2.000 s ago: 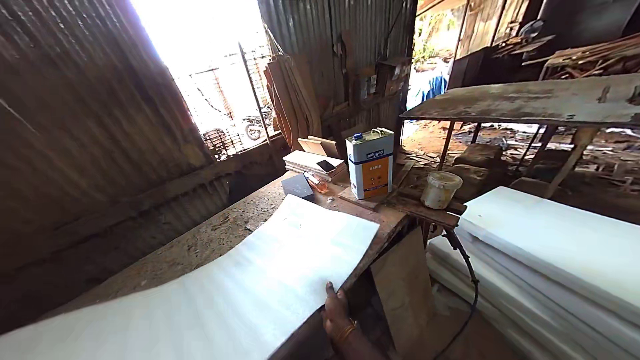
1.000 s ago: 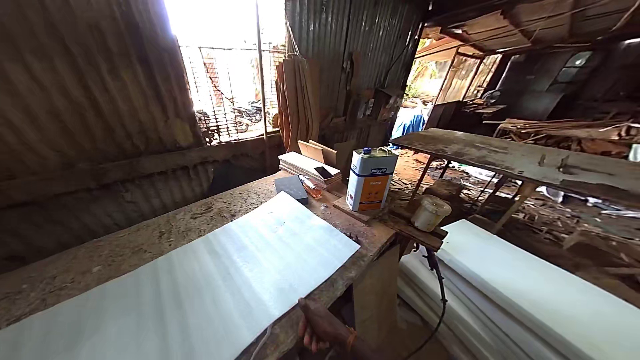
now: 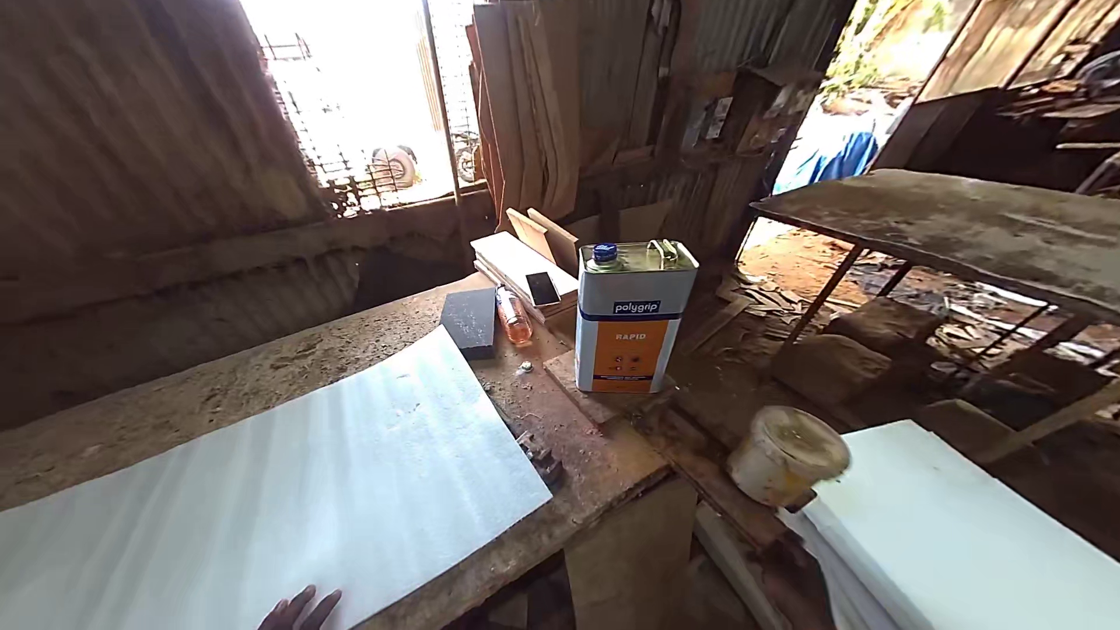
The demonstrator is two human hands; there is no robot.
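A large white sheet (image 3: 350, 455) with a slightly curled edge lies across the worn workbench (image 3: 612, 464). The fingers of my left hand (image 3: 302, 608) rest on it at the bottom edge of view, spread a little. My right hand (image 3: 792, 573), dark and blurred, is low on the right, just below a stained plastic bucket (image 3: 792, 455) and beside a dark fitting; its grip is unclear. A Polygrip metal can (image 3: 632, 324) with a blue cap stands at the bench end. Left of it are a bottle of orange liquid (image 3: 514, 315) and a dark grey block (image 3: 469, 322).
A phone (image 3: 542, 289) lies on stacked boards (image 3: 516, 262) behind the bottle. White sheets (image 3: 962, 525) are stacked at the lower right. Another table (image 3: 945, 219) stands beyond, with large blocks (image 3: 831, 367) and wood scraps around it. A corrugated metal wall (image 3: 131, 131) runs behind the bench.
One hand was at the white sheet's near right edge; now a hand lies on top of the sheet and another is by the bucket. The view has shifted.
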